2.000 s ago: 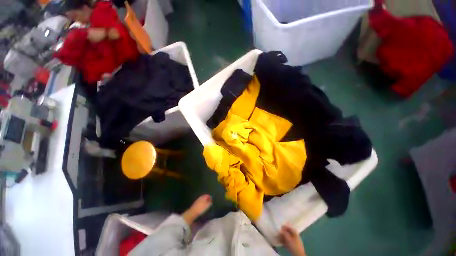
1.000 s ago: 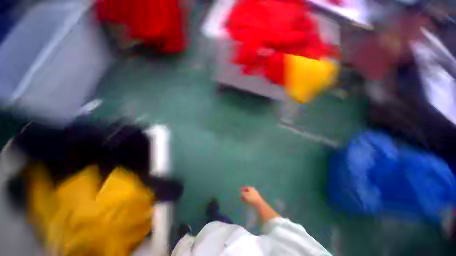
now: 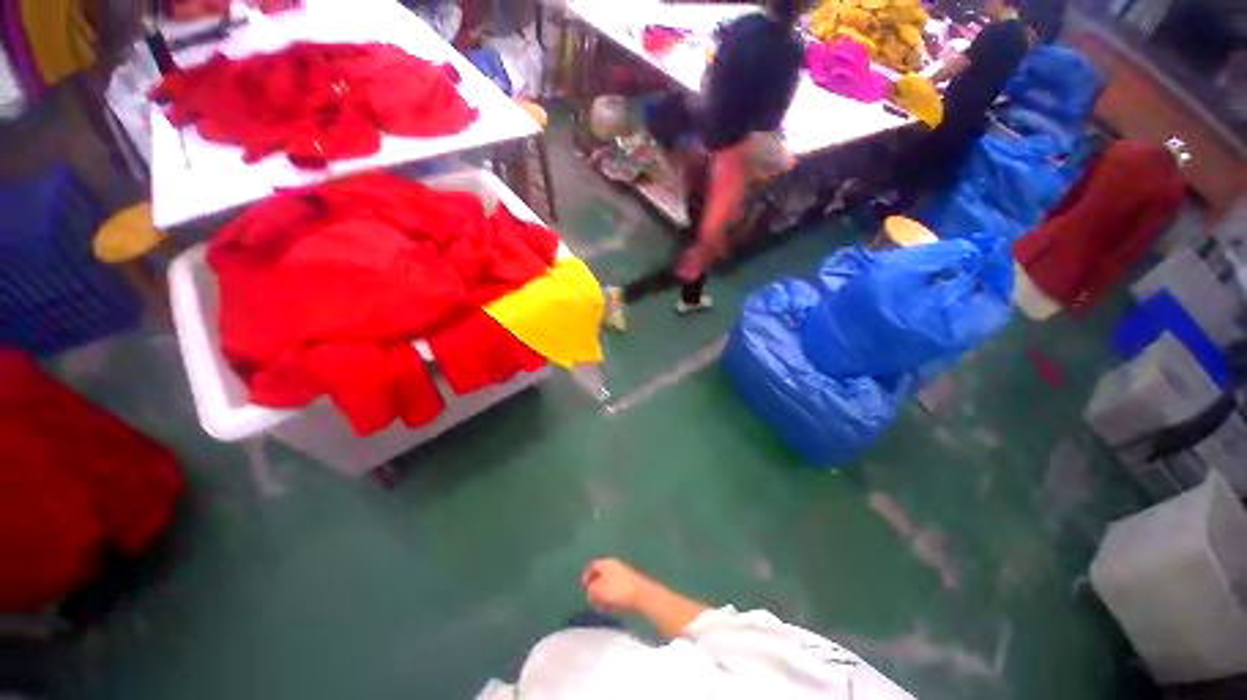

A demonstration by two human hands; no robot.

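My right hand point(image 3: 611, 585) is small at the bottom centre, its fingers curled in, with nothing visible in it. It is over the green floor, touching nothing. My left hand is out of the picture. Ahead on the left, a white plastic bin point(image 3: 192, 335) holds a red garment pile point(image 3: 349, 267) heaped above its rim. A yellow fabric piece point(image 3: 558, 309) hangs over the bin's right end. Behind the bin, more red garments point(image 3: 315, 103) lie spread on a white table point(image 3: 192, 185).
Blue plastic bags point(image 3: 875, 335) stand right of centre. A person point(image 3: 739, 103) stands by a farther white table with yellow and pink fabric. A dark red heap point(image 3: 69, 479) is at the left edge. A yellow-orange stool point(image 3: 127, 234) and a pale bin point(image 3: 1179, 574) also show.
The view has swung right, away from the bin of black and yellow garments. The red-filled bin now shows larger at the left. My left hand, seen earliest, has left the picture.
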